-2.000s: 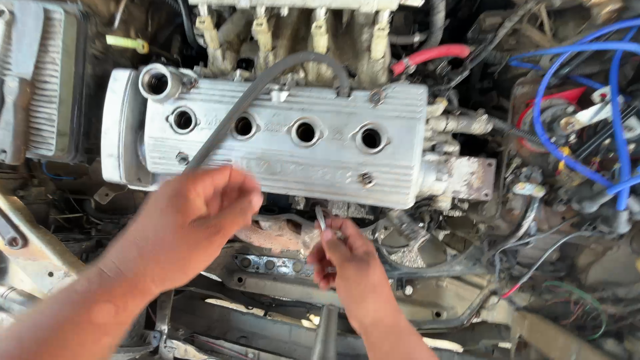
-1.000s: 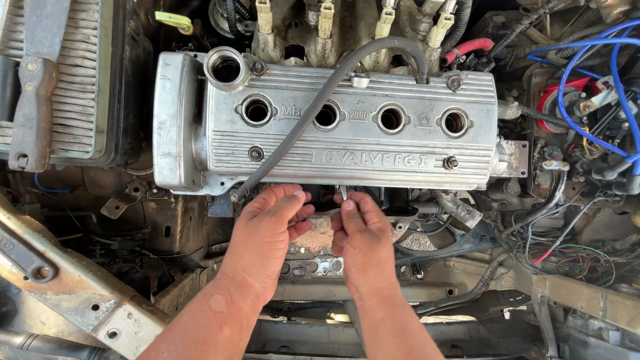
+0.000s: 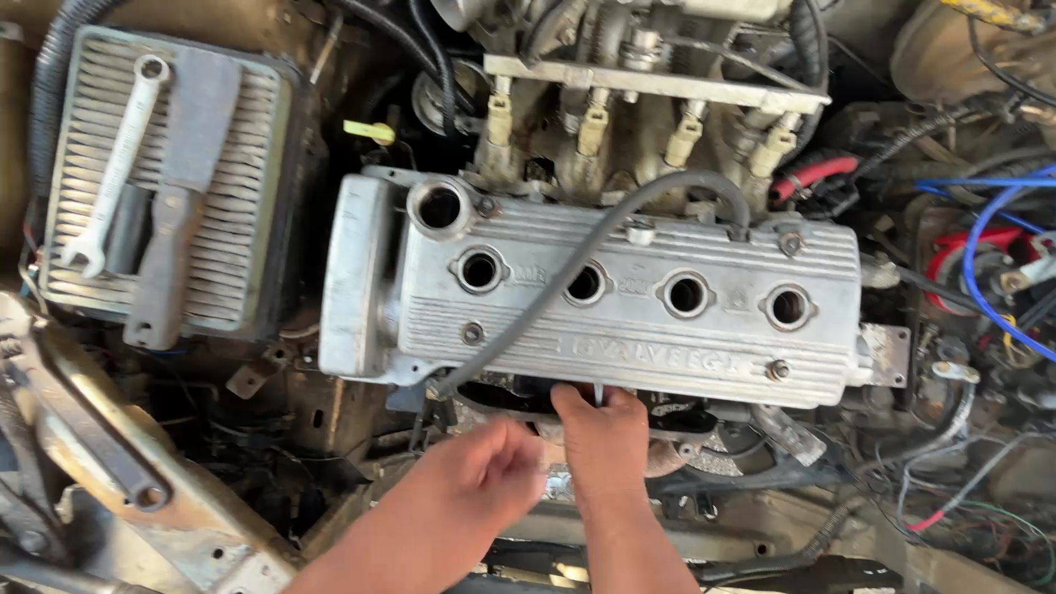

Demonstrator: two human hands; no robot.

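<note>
The ribbed metal valve cover (image 3: 627, 322) of an engine spans the middle, with a round filler opening and several round plug wells. A grey rubber hose (image 3: 569, 268) curves over it. My right hand (image 3: 606, 429) reaches in at the cover's lower edge, its fingers around a thin metal shaft (image 3: 598, 394) that points up; its lower part is hidden. Just left of it and nearer the camera is my left hand (image 3: 487, 478), blurred, with curled fingers; whether anything is in it cannot be seen. Behind both hands lies the exhaust manifold (image 3: 668, 456), partly covered.
A combination wrench (image 3: 120, 165) and a putty knife (image 3: 177, 198) lie on a pleated air filter (image 3: 239, 165) at the left. Fuel injectors (image 3: 594, 128) stand along a rail behind the cover. Blue cables (image 3: 982, 256) loop at the right. A painted metal body edge (image 3: 157, 487) slants at lower left.
My right hand has moved in against the lower edge of the valve cover. My left hand, close beside it one second ago, has drawn back toward the camera. The view has shifted.
</note>
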